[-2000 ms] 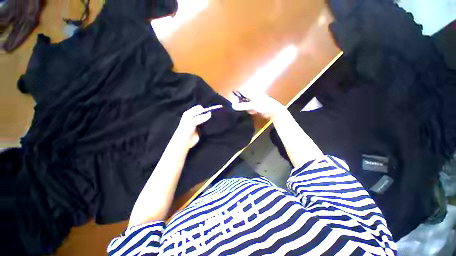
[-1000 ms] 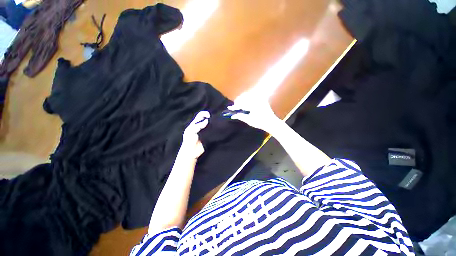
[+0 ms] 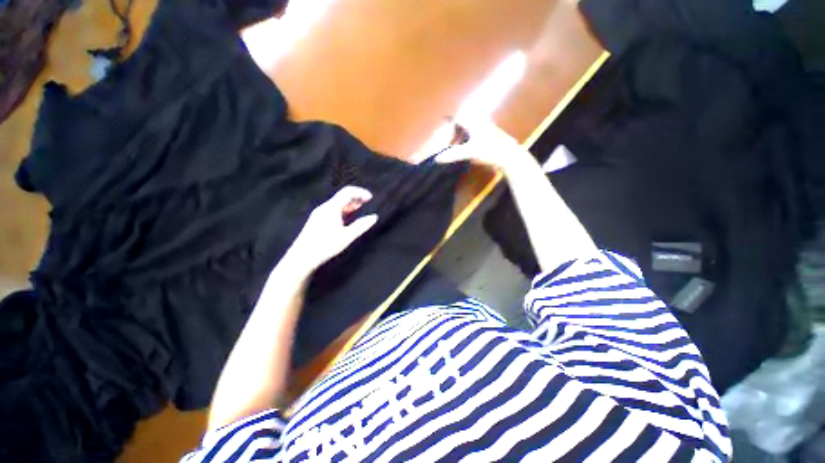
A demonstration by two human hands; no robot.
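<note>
A black dress (image 3: 181,190) lies spread across the table, its skirt edge reaching the table's front edge. My left hand (image 3: 335,226) is over the skirt, thumb and fingers apart, with nothing visible in it. My right hand (image 3: 484,147) is at the skirt's far right corner, its fingers bent round a small dark tool, likely thread snips (image 3: 459,134). The tool is mostly hidden by the fingers and glare. My right fingertips are at the dress edge; whether they pinch the cloth I cannot tell.
The glossy orange table (image 3: 389,63) has a yellow edge (image 3: 565,98). Other black garments (image 3: 724,172) are at the right, with grey hang tags (image 3: 677,257) and a white patch (image 3: 560,159). A clear plastic bag (image 3: 778,407) is at lower right. A brown cloth (image 3: 23,45) is at upper left.
My left hand has opened and moved down from the edge. My right hand has moved up to the skirt's corner, the tool still in it. The view has shifted.
</note>
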